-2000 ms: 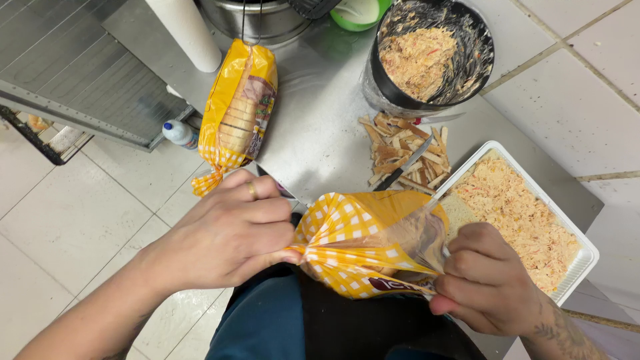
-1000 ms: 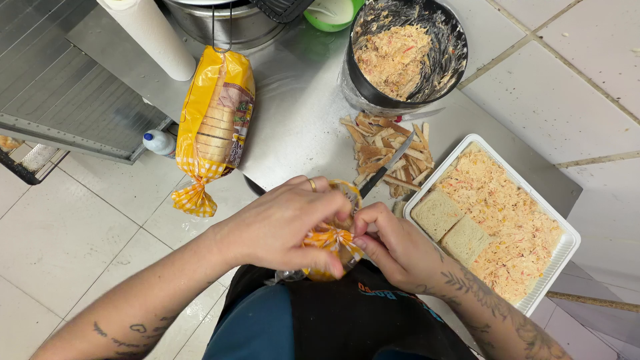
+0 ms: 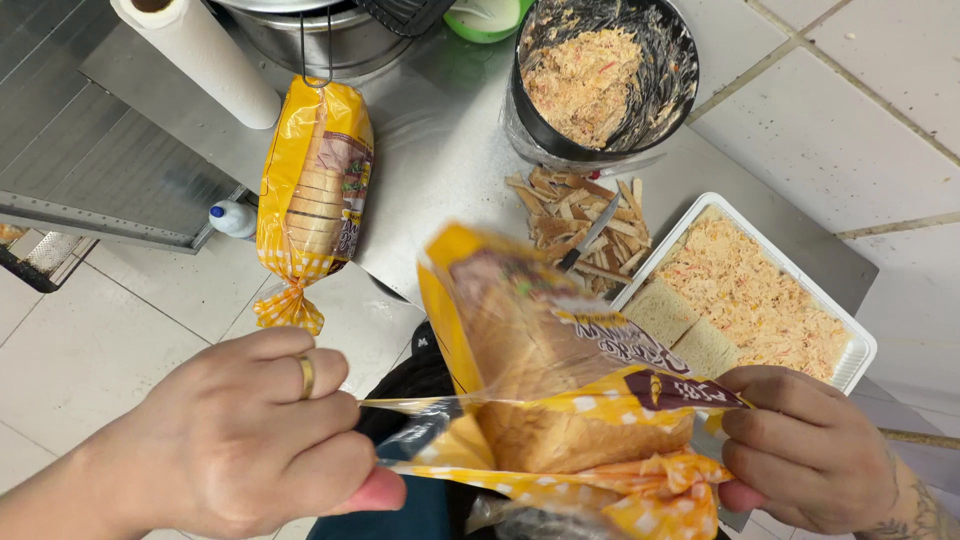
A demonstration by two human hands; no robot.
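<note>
My left hand (image 3: 255,435), with a ring on one finger, grips one edge of a yellow plastic bread bag (image 3: 555,352). My right hand (image 3: 802,450) grips the opposite edge, so the bag's mouth is stretched between them with the sliced loaf inside. Beyond my right hand lies a white tray (image 3: 862,341) with a shredded filling (image 3: 757,292) and two crustless bread slices (image 3: 660,311) at its near corner. A knife (image 3: 592,232) with a black handle rests on a pile of cut crusts (image 3: 555,217). A black bowl (image 3: 690,82) holds more filling.
A second bagged loaf (image 3: 315,180), its end twisted closed, lies at the left of the steel table (image 3: 420,165). Behind it are a paper towel roll (image 3: 202,60), a metal pot (image 3: 322,41) and a green bowl (image 3: 487,30). A capped bottle (image 3: 232,219) stands beyond the table's left edge.
My hands have moved apart from the gathered bag end, and the bag's mouth is now spread. Two bread slices show on the tray's filling, where the oldest frame shows less of them.
</note>
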